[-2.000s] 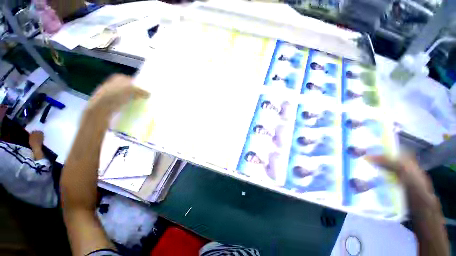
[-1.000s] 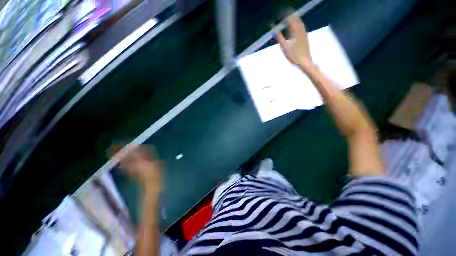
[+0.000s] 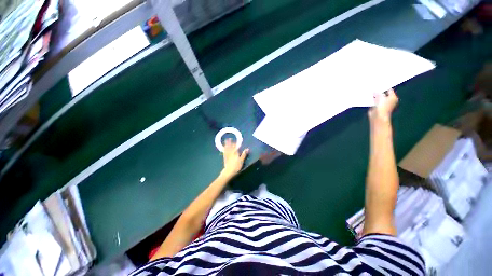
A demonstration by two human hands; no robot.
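Observation:
My right hand grips the near edge of a large white card sheet at the right of the bench. The sheet is bent, and its right end sticks out past my hand. Another white piece shows under its left end. My left hand is at a white tape roll lying flat on the green bench. Its fingers reach over the roll's near rim and hole, with the thumb apart to the right. Whether the fingers grip the roll cannot be told.
The green bench has a metal post at its back. Stacked sheets stand at the lower left. Cartons with white stacks are at the lower right. An overhead shelf holds papers at the upper left.
The printed sheet from two seconds ago is out of view. My left hand has moved right to the tape roll, now uncovered. My right hand now holds the white sheet by its near edge.

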